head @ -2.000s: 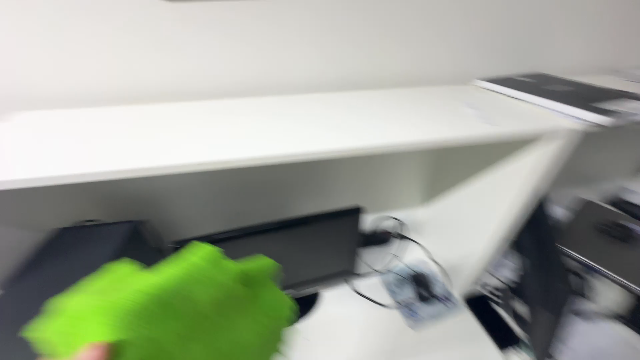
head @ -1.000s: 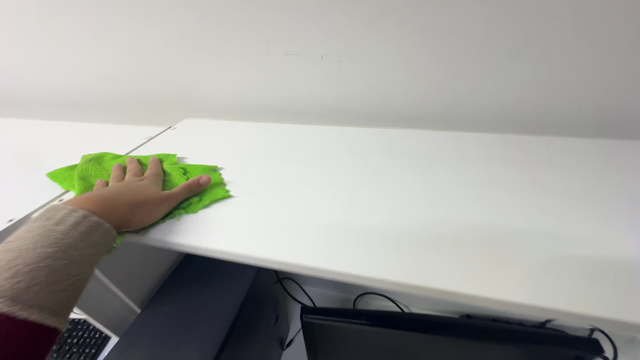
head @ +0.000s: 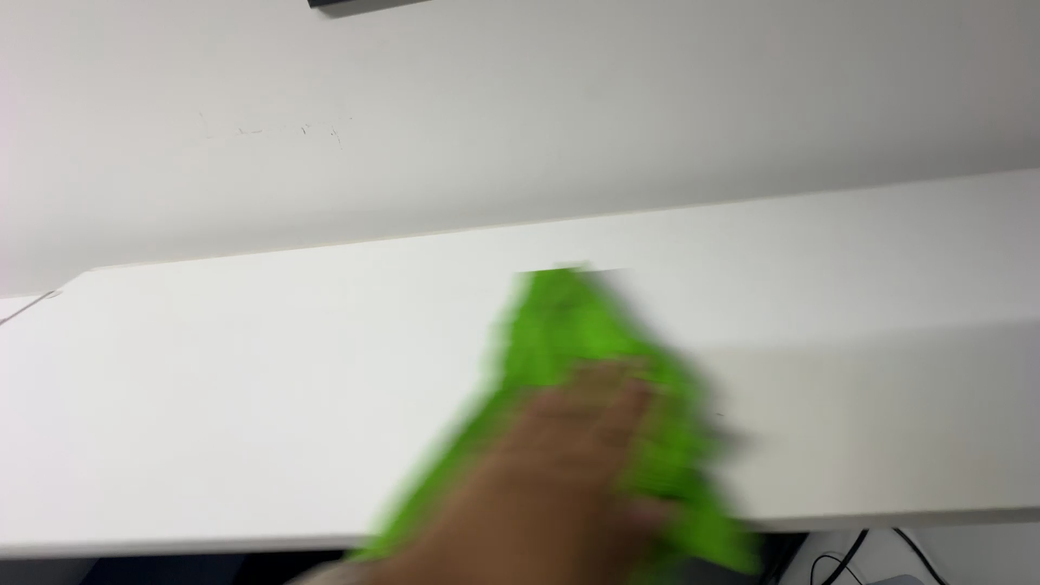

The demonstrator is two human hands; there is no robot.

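Note:
My left hand (head: 561, 463), blurred by motion, lies palm down over a bright green cloth (head: 552, 333) on the white shelf top (head: 244, 390). The fingers point up and slightly right, and the thumb shows at the right side. The cloth spreads out past the fingertips and to both sides of the hand, with one corner hanging near the front edge of the shelf. My right hand is out of view.
A pale wall (head: 520, 106) with faint marks rises behind the shelf. A dark edge (head: 366, 4) of some object shows at the top. Below the front edge are black cables (head: 845, 556) and dark objects partly hidden by the shelf.
One second ago my left hand pressed the cloth at the seam on the left end of the shelf top; it has moved right along the surface with the cloth. The view has shifted too.

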